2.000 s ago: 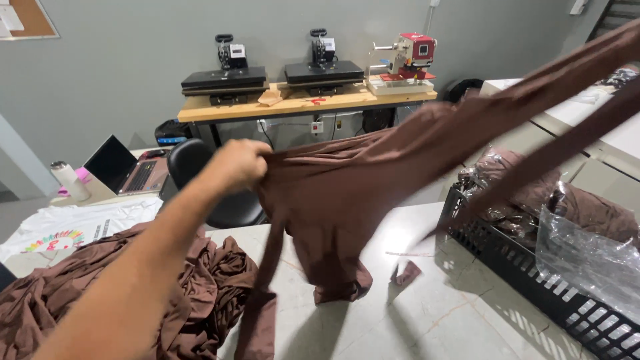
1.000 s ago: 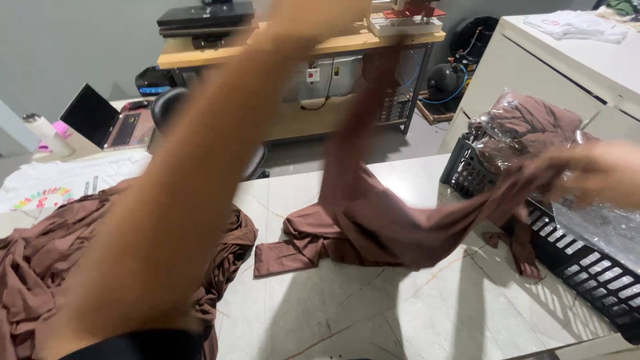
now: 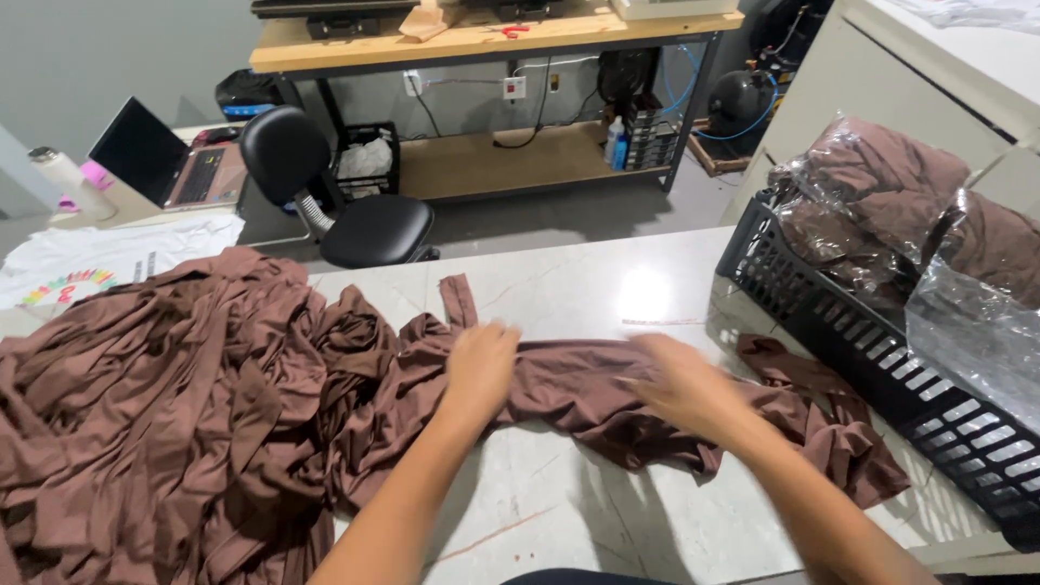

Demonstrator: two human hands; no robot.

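A brown fabric garment (image 3: 569, 382) with long straps lies stretched sideways across the marble-patterned table (image 3: 520, 512). My left hand (image 3: 485, 361) rests at its upper edge, left of the middle, fingers bent down onto the cloth; whether it pinches the cloth cannot be told. Over the right part of the garment is my right hand (image 3: 678, 382), blurred, with its fingers spread. One strap (image 3: 459, 301) sticks up beyond my left hand. The garment's left end meets a large heap of brown cloth (image 3: 162, 406). Its right end lies beside a black plastic basket (image 3: 853, 366).
Clear plastic bags (image 3: 886, 179) with brown cloth fill the basket. A printed white fabric (image 3: 122, 252), a laptop (image 3: 179, 166) and a bottle (image 3: 69, 179) are at the left. Past the table stand a black chair (image 3: 378, 231) and a wooden workbench (image 3: 569, 41); white cabinets (image 3: 918, 73) are at the right.
The garment was held up in the air and now lies on the table. My left hand has come down onto it, and my right hand has moved left from beside the basket. The view has tilted down.
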